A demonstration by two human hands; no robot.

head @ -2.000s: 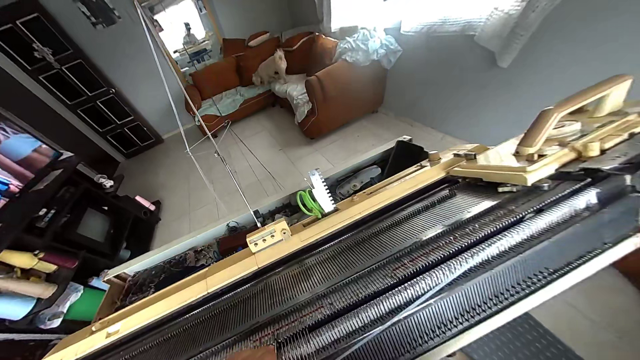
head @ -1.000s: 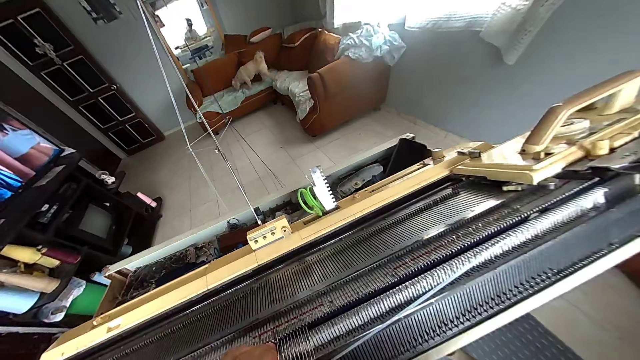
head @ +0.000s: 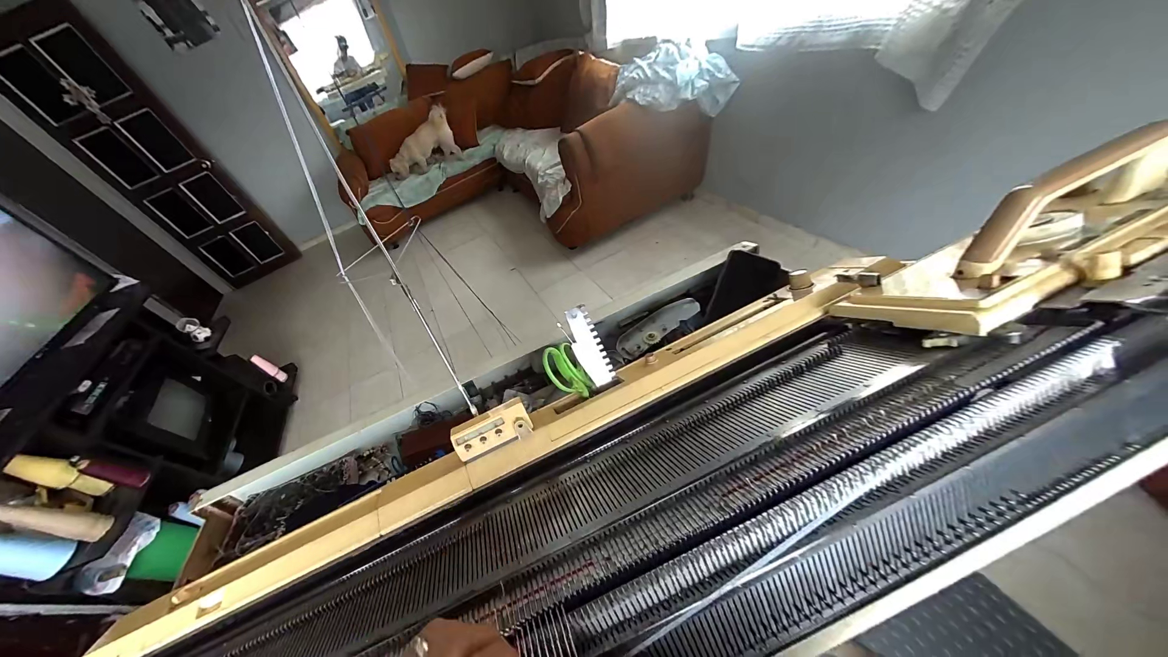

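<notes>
A cream knitting machine with a black needle bed (head: 639, 474) runs diagonally across the view. Its carriage (head: 967, 283) with a brown handle sits at the upper right. Part of one hand (head: 461, 639), seemingly my left hand, shows at the bottom edge beside a cluster of needles or prongs (head: 547, 630); its fingers are mostly cut off, so its hold is hidden. Dark knitting or yarn lies along the needles, and a pale strand (head: 757, 566) slants over the front bed. A yarn mast (head: 415, 310) rises from a cream block (head: 491, 431). My right hand is out of frame.
Behind the machine, a long tray (head: 301, 461) holds green-handled scissors (head: 566, 370), a white toothed comb (head: 591, 347) and other items. Cones of yarn (head: 55, 523) lie on a dark shelf at left. A brown sofa (head: 639, 164) with a light-coloured dog (head: 427, 141) stands beyond.
The hand at the bottom edge has moved slightly left since the first frame, with more prongs showing beside it. The dog on the sofa has changed its pose. The carriage has stayed at the right.
</notes>
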